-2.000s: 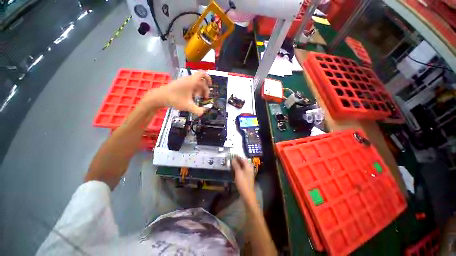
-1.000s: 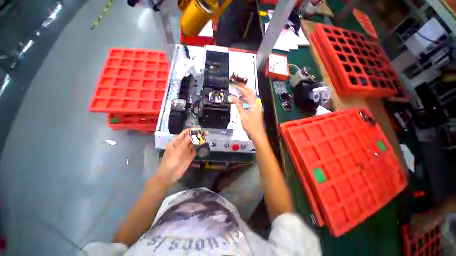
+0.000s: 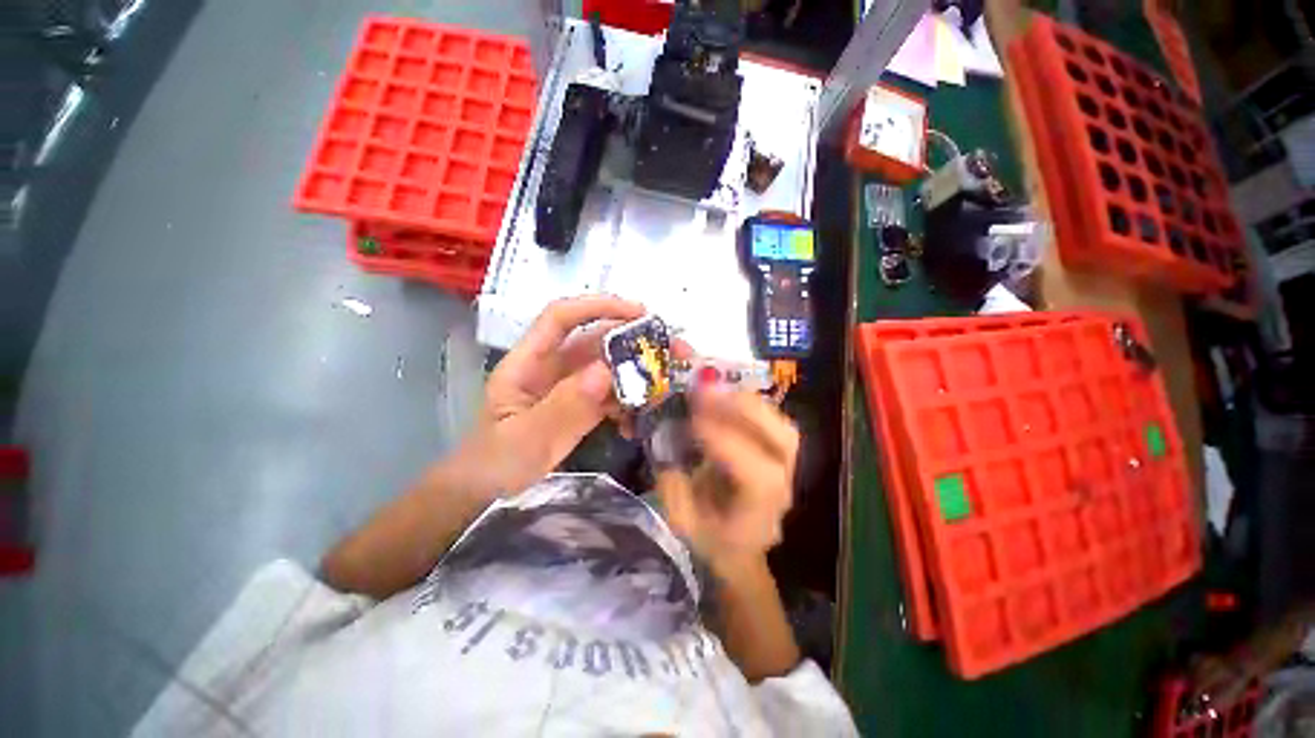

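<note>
My left hand (image 3: pixel 555 382) holds a small rounded-square housing (image 3: pixel 638 362) between its fingers over my lap, just in front of the white machine bed (image 3: pixel 635 274). The housing's open side faces up and shows gold-orange flex and a white patch inside. My right hand (image 3: pixel 736 454) is blurred, close to the right of the housing. A dark, roundish piece shows blurred by its fingers; I cannot tell whether it is gripped. The black fixture (image 3: pixel 689 130) stands on the bed further back.
A teach pendant (image 3: pixel 783 289) lies on the bed's right side, with a small dark part (image 3: pixel 762 170) behind it. Red trays stand at left (image 3: pixel 418 130) and right (image 3: pixel 1038 490) on the green bench. A round-hole tray (image 3: pixel 1132 159) is far right. A person's hand (image 3: pixel 1237 666) shows lower right.
My left hand has moved from the fixture to in front of the bed, with the housing now in it. My right hand has come back from the bed beside the housing. The view has shifted.
</note>
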